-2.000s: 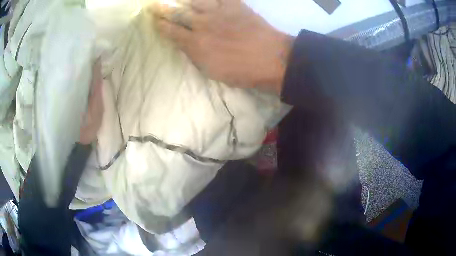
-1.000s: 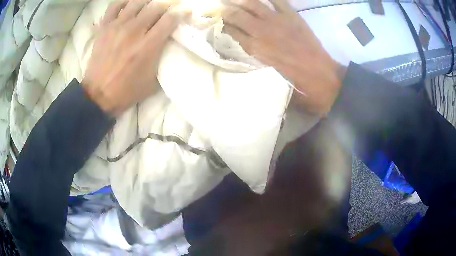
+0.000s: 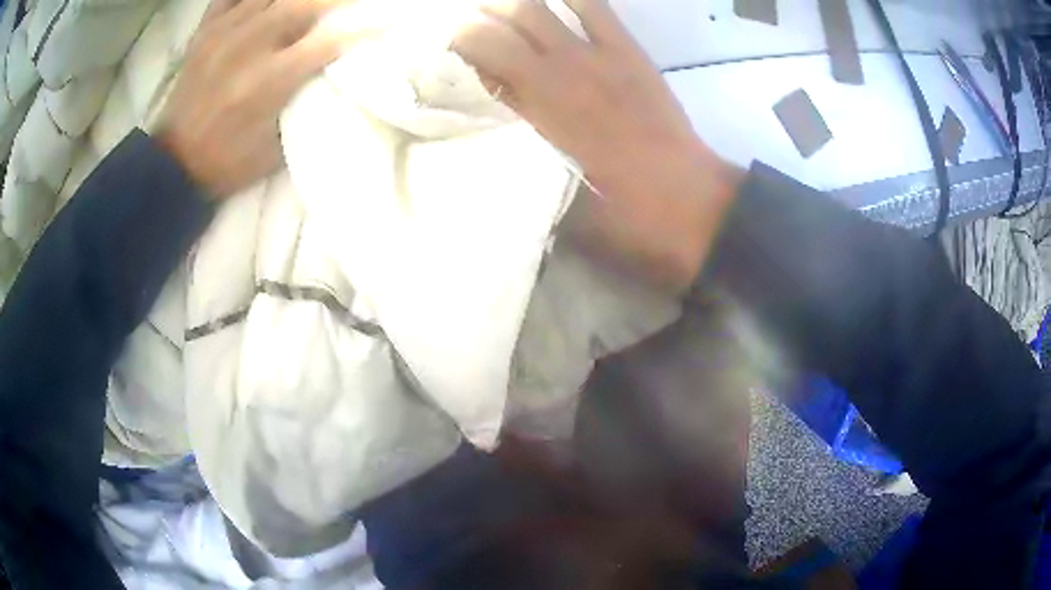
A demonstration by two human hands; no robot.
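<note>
The puffy cream quilted jacket body [image 3: 311, 403] fills the left and middle and hangs over the front edge. A smooth pointed cream flap [image 3: 467, 277] lies over it, its tip pointing down. A thin dark zipper line crosses the puffy part. My left hand [image 3: 248, 92] lies on the cloth at upper left, fingers toward the bright spot. My right hand [image 3: 599, 127] holds the cloth edge at top centre, fingertips partly lost in glare. The needle area is hidden by glare and hands.
The white machine table [image 3: 738, 127] shows at upper right with grey-brown patches [image 3: 802, 122] and dark cables [image 3: 916, 104]. A grey ruler strip [image 3: 910, 207] runs along its front edge. Blue items [image 3: 859, 438] and speckled grey floor [image 3: 795, 496] show at lower right. White and blue cloth lies at lower left.
My left hand has come out from beside the cloth onto its top. The pointed flap has come into view and, with both hands, shifted left in the picture over the last second.
</note>
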